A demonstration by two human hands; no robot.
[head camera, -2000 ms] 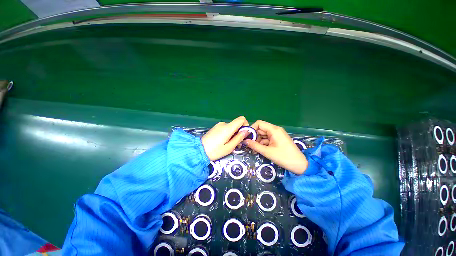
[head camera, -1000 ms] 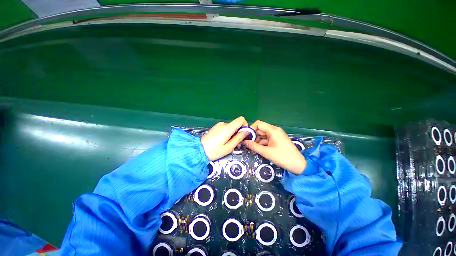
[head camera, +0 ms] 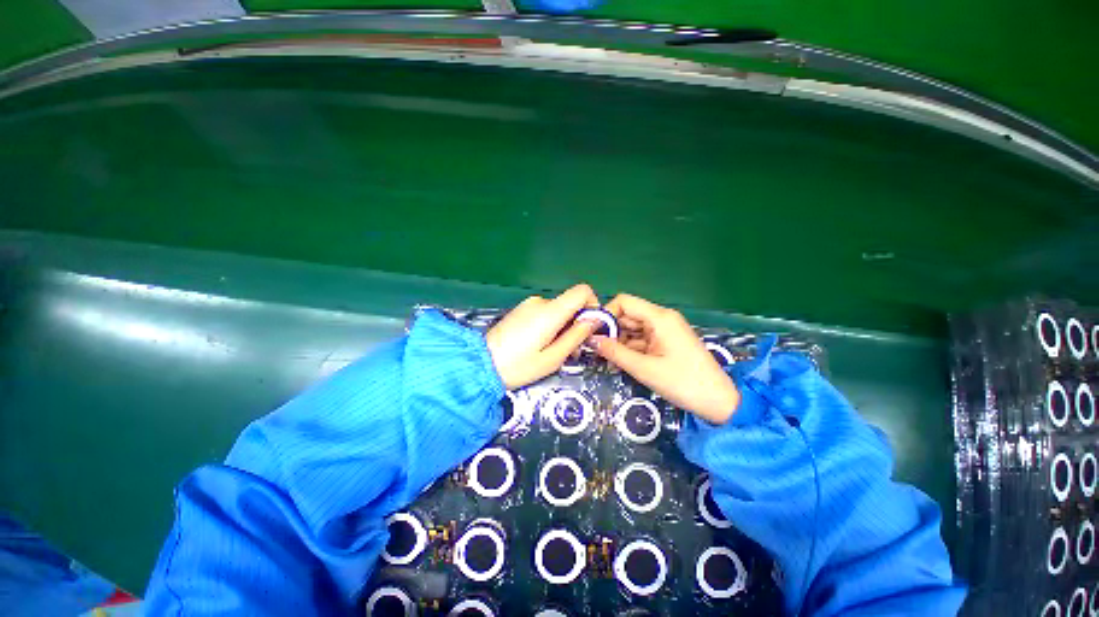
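Note:
A white-faced ring part [head camera: 599,321] with a dark rim is held between both hands above the far edge of the parts tray. My left hand [head camera: 541,338] grips its left side with thumb and fingers. My right hand [head camera: 660,351] grips its right side. The fingertips cover part of the ring. The clear parts tray [head camera: 521,518] lies under my hands and forearms, with rows of white-faced rings in it and small brown-orange bits between some of them. My sleeves hide the tray's sides.
Stacked trays [head camera: 998,422] with white rings stand at the right edge. The green belt [head camera: 422,181] runs beyond my hands to a metal rail [head camera: 627,60]. A black pen-like object [head camera: 723,37] lies on the rail. A paper sheet [head camera: 151,15] and a blue item [head camera: 562,4] are beyond it.
My hands and the ring stay nearly in place. The brown item at the far left edge of the belt is gone from view, and the blue item beyond the rail shows more.

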